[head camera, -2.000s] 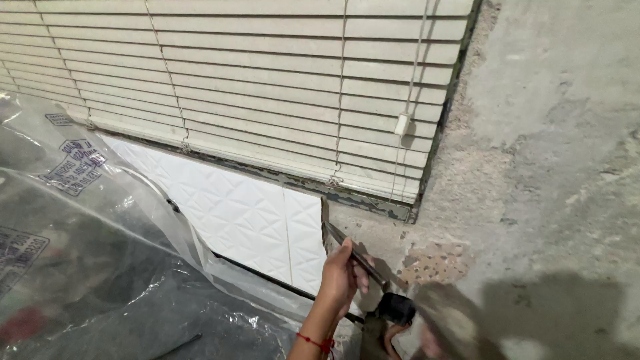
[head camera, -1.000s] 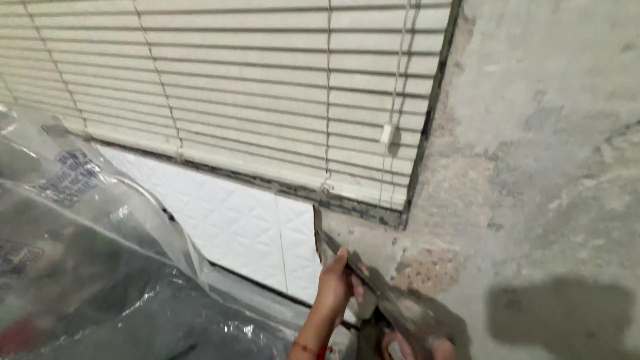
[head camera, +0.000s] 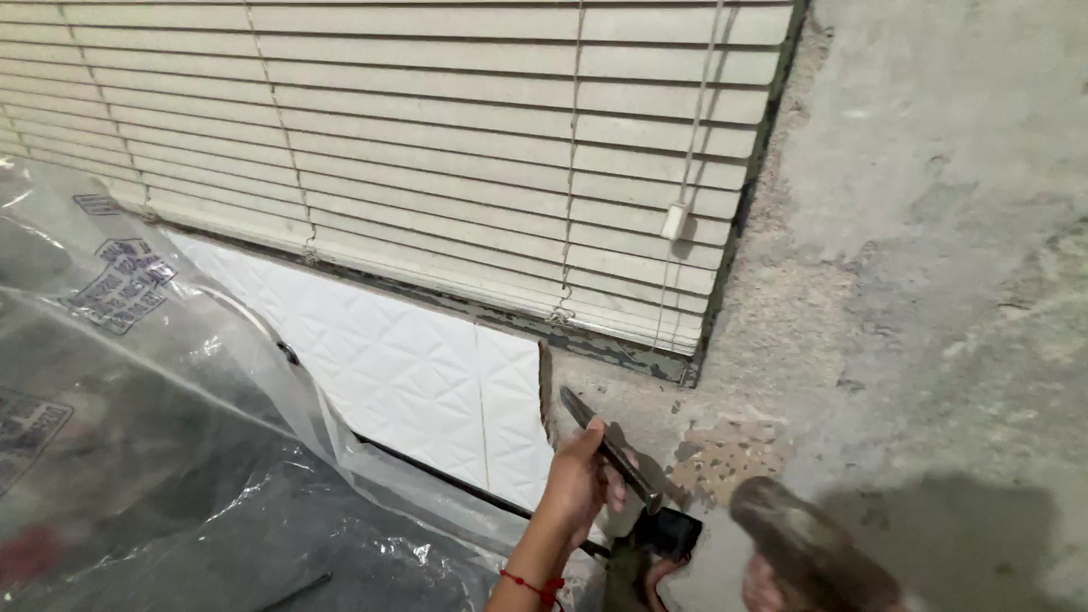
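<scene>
My left hand (head camera: 591, 480), with a red cord bracelet at the wrist, grips a dark metal chisel (head camera: 625, 472). The chisel's upper left end lies against the bare wall, just right of the rough cut edge of the white embossed tiles (head camera: 399, 365). At the bottom right is my right hand (head camera: 765, 586), partly out of frame and blurred. It holds a thick, blurred brown-grey striking tool (head camera: 816, 544), apart from the chisel's lower end. The tool's exact kind cannot be told.
White venetian blinds (head camera: 425, 136) cover a window with a worn frame (head camera: 612, 353); a pull cord hangs at their right. Clear plastic sheeting (head camera: 212, 476) with printed marks spreads over the lower left. Rough plaster wall (head camera: 952, 280) lies right. A black object (head camera: 669, 534) is below the chisel.
The striking tool, seen one second ago as a blur at the chisel's lower end, is now away from it to the lower right. My left hand keeps hold of the chisel.
</scene>
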